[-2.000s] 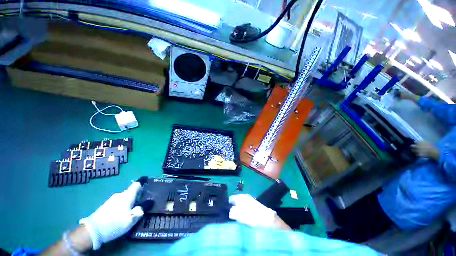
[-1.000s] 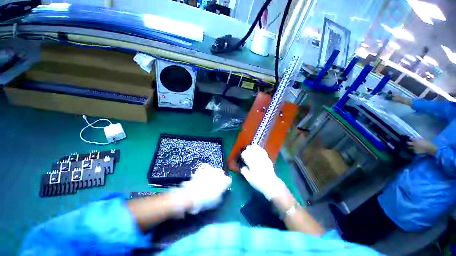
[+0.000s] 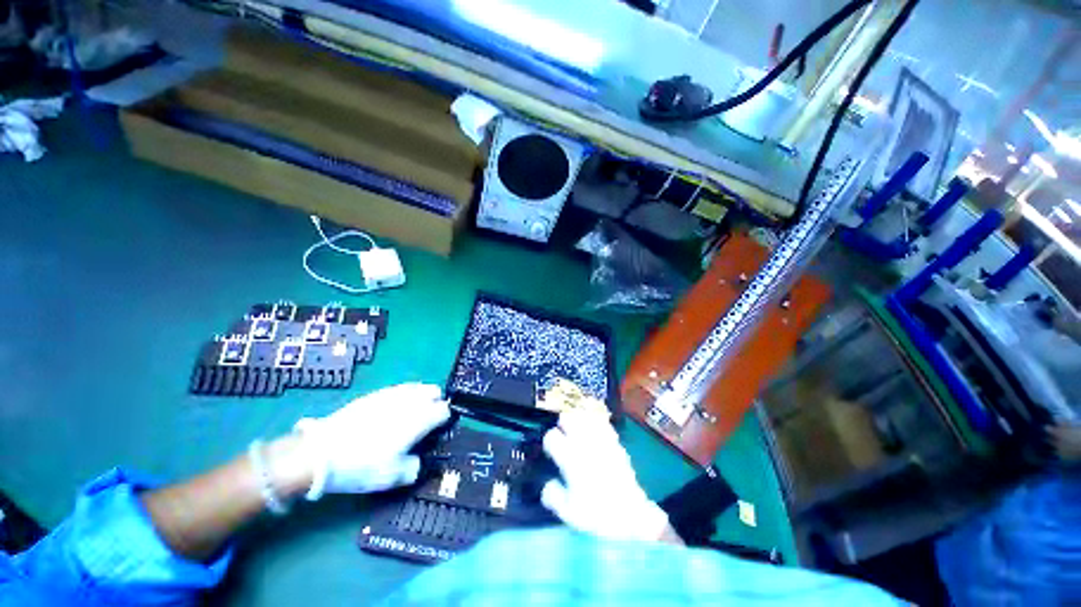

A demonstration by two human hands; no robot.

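A black jig (image 3: 409, 534) with slots lies nearest my body. A black cover plate (image 3: 484, 446) with pale handwriting lies over its back part; two small pale pieces show in its openings. My left hand (image 3: 370, 441), in a white glove, holds the plate's left edge. My right hand (image 3: 599, 480), also white-gloved, holds its right edge; its fingertips are partly hidden. Just behind, a black tray (image 3: 533, 344) holds tiny silver screws, with a tan-yellow pile (image 3: 571, 396) at its near right corner. Black comb-edged blocks (image 3: 290, 346) with mounted parts are grouped at the left.
An orange board (image 3: 726, 344) with a long pale component tube (image 3: 765, 291) stands at right. A white blower (image 3: 529, 180), an open cardboard box (image 3: 296, 166) and a white corded block (image 3: 382, 268) lie behind. Black pieces (image 3: 699, 504) lie right of my right hand. A person's blue sleeve shows far right.
My left hand has moved from over the screw tray to the plate's left edge. My right hand has left the tube's lower end and is at the plate's right edge. The view has shifted.
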